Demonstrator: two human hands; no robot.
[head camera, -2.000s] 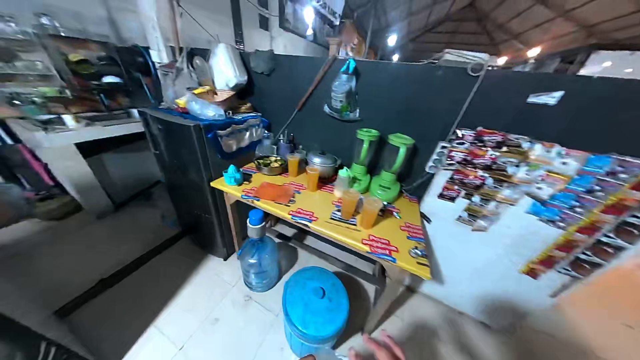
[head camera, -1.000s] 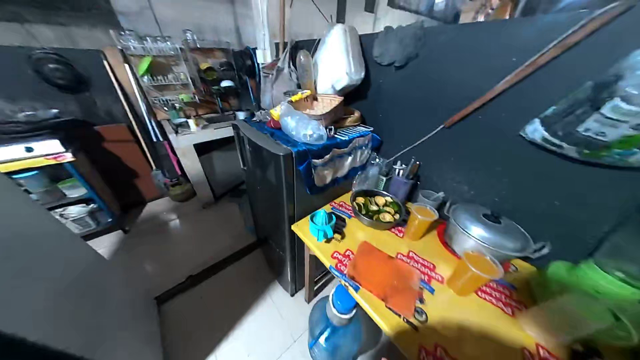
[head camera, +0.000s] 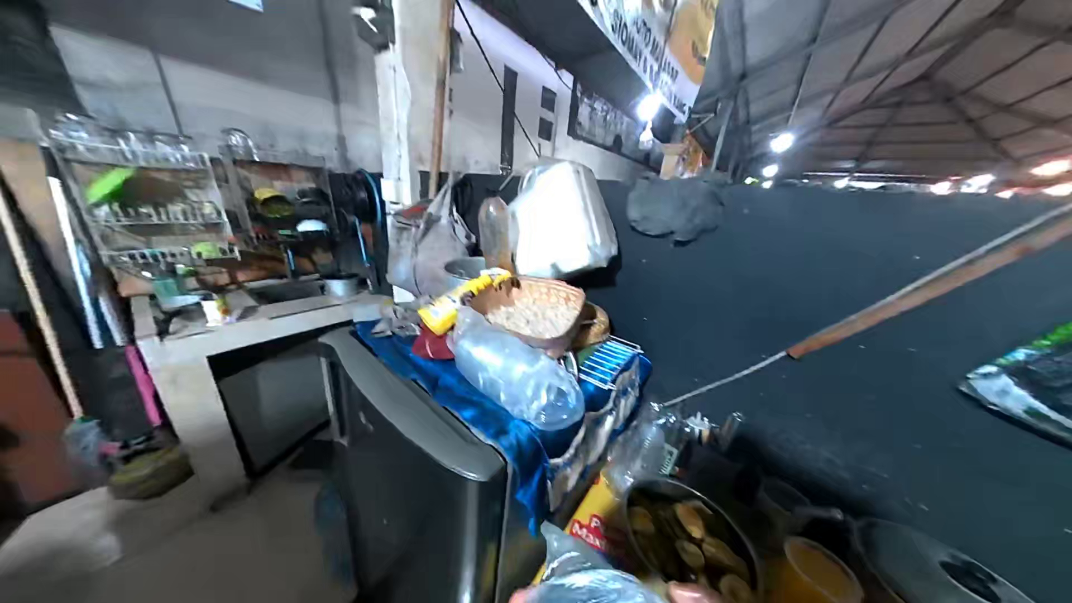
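At the bottom edge is a clear plastic bag (head camera: 586, 586), held between fingertips. The fingertips at its left side look like my left hand (head camera: 521, 595); those at its right side look like my right hand (head camera: 693, 593). Most of both hands is out of view. Just beyond them, a dark bowl of sliced vegetables (head camera: 691, 540) stands on the yellow-covered table (head camera: 593, 512). Right of the bowl are a cup of orange drink (head camera: 811, 574) and a metal pot with a lid (head camera: 930, 569), both partly cut off.
A dark refrigerator (head camera: 419, 494) stands left of the table. On its blue cover (head camera: 494, 423) lie a large clear plastic bottle (head camera: 519, 373), a woven basket (head camera: 540, 310) and a wire rack (head camera: 610, 362). Farther left are a concrete counter (head camera: 251, 322) and a glass rack (head camera: 159, 201). A dark wall (head camera: 754, 285) runs behind.
The view has swung left and come nearer the refrigerator. The clear plastic bag and the fingertips on it have come into view, absent one second ago.
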